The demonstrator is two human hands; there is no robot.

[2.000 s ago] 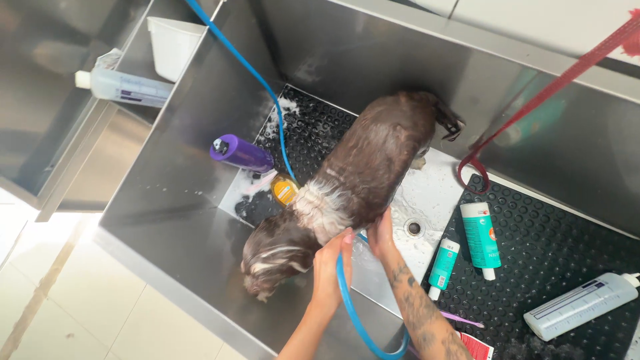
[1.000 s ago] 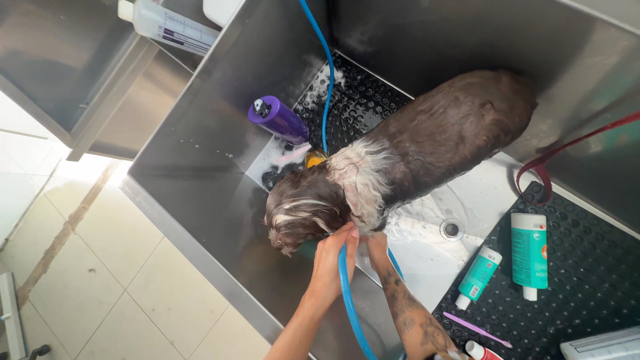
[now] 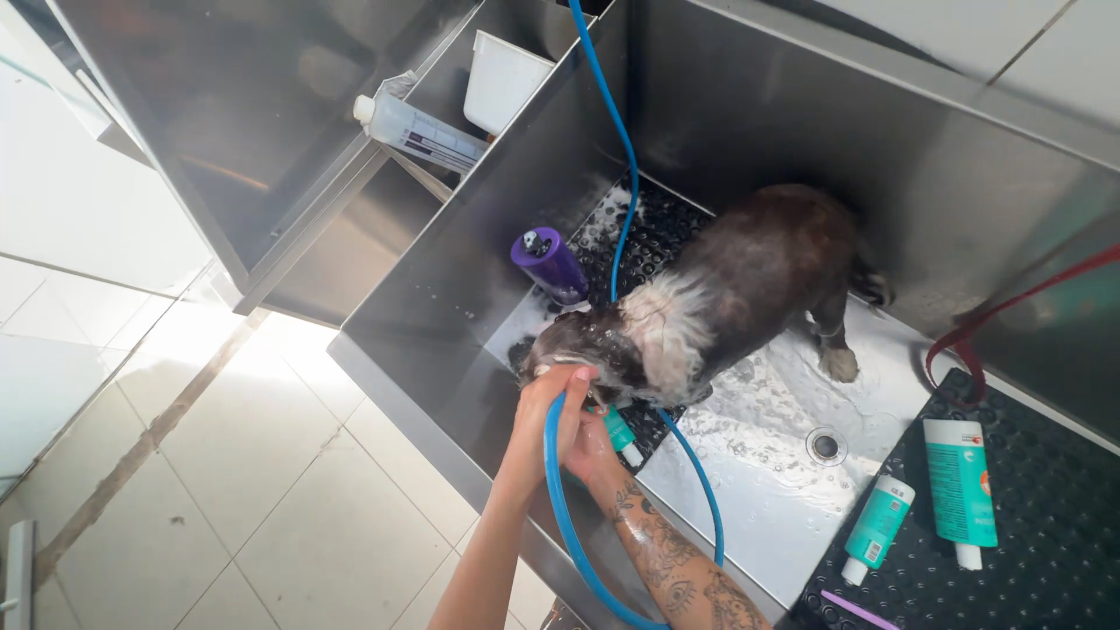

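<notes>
A wet brown dog [image 3: 761,262] with a white neck stands in a stainless steel tub [image 3: 420,350], its head toward the near left wall. My left hand [image 3: 547,411] lies against the side of the dog's head, shut on the blue hose [image 3: 560,507], which loops down below it. My right hand [image 3: 591,448], on the tattooed arm, is just beneath the dog's muzzle; its fingers are partly hidden, so its grip cannot be told. A teal bottle [image 3: 619,430] with a white cap lies beside that hand, partly covered. The hose's outlet is hidden.
A purple bottle [image 3: 551,267] stands behind the dog's head. Two teal bottles [image 3: 961,490] and a purple stick-like tool [image 3: 857,610] lie on the black rubber mat [image 3: 1041,516]. A drain [image 3: 825,446], a red leash [image 3: 1041,302], a clear bottle [image 3: 424,136] and a white container [image 3: 503,83] are around.
My hands have moved from the dog's neck and throat to its head and muzzle. The teal bottle by my right hand now shows. The dog's hind leg and paw have come into sight.
</notes>
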